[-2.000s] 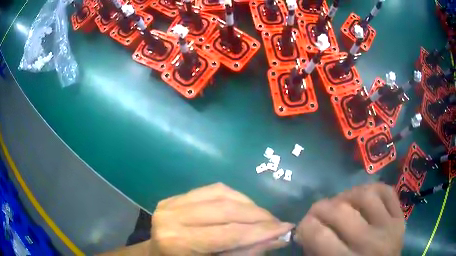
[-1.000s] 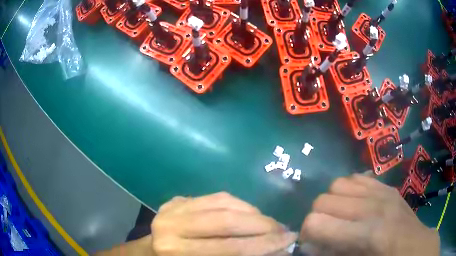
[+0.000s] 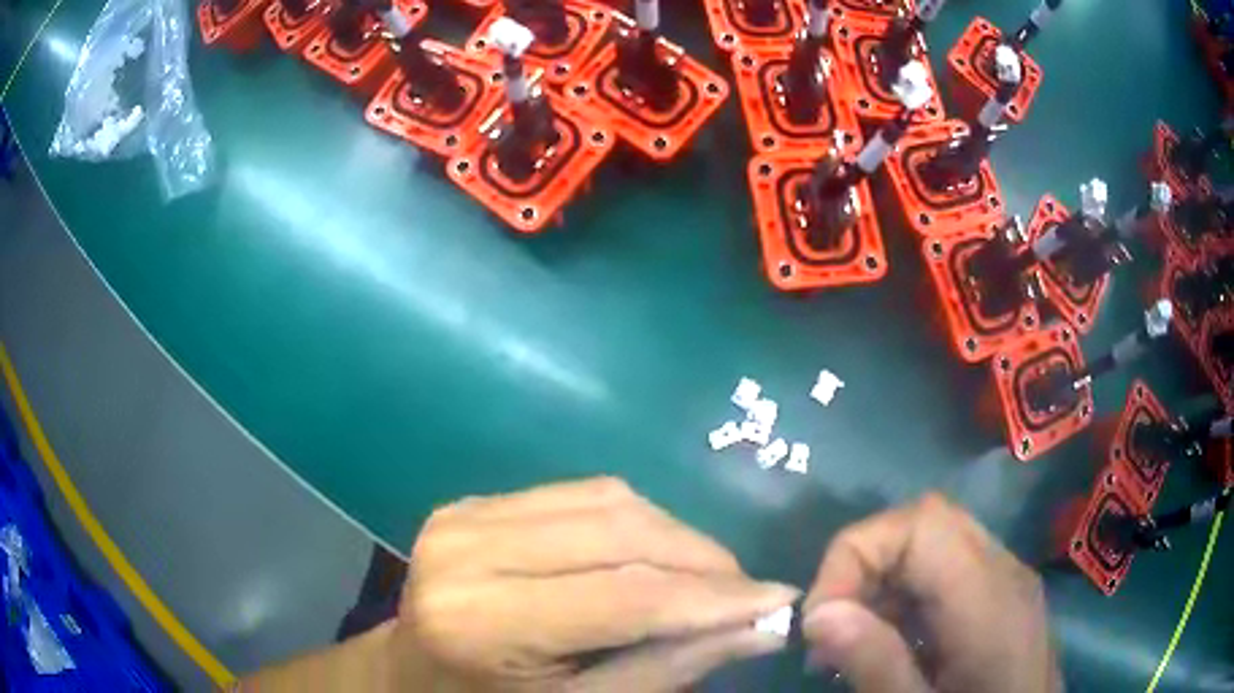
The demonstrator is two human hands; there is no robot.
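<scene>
My left hand (image 3: 582, 589) is at the bottom centre, its thumb and fingertips pinching a small white connector housing (image 3: 774, 621). My right hand (image 3: 941, 596) is just to the right, fingers curled, thumb and index tip close to the connector's right side. A small dark bit shows between the two hands; whether my right fingers grip wires there is hidden and blurred. Several loose white connector housings (image 3: 758, 428) lie on the green table beyond my hands, with one (image 3: 827, 387) a little apart to the right.
Several orange housing plates (image 3: 816, 265) with dark upright cables stand at the top and right, many with white connectors on the cable ends. Another plate (image 3: 1112, 531) lies close to my right hand. A clear bag (image 3: 115, 102) with white connectors lies at the upper left of the green table (image 3: 311, 366).
My right hand's fingers have lifted and opened somewhat, and its thumb now shows beside the connector. My left hand keeps its pinch, and the white connector shows more clearly. The view has shifted slightly.
</scene>
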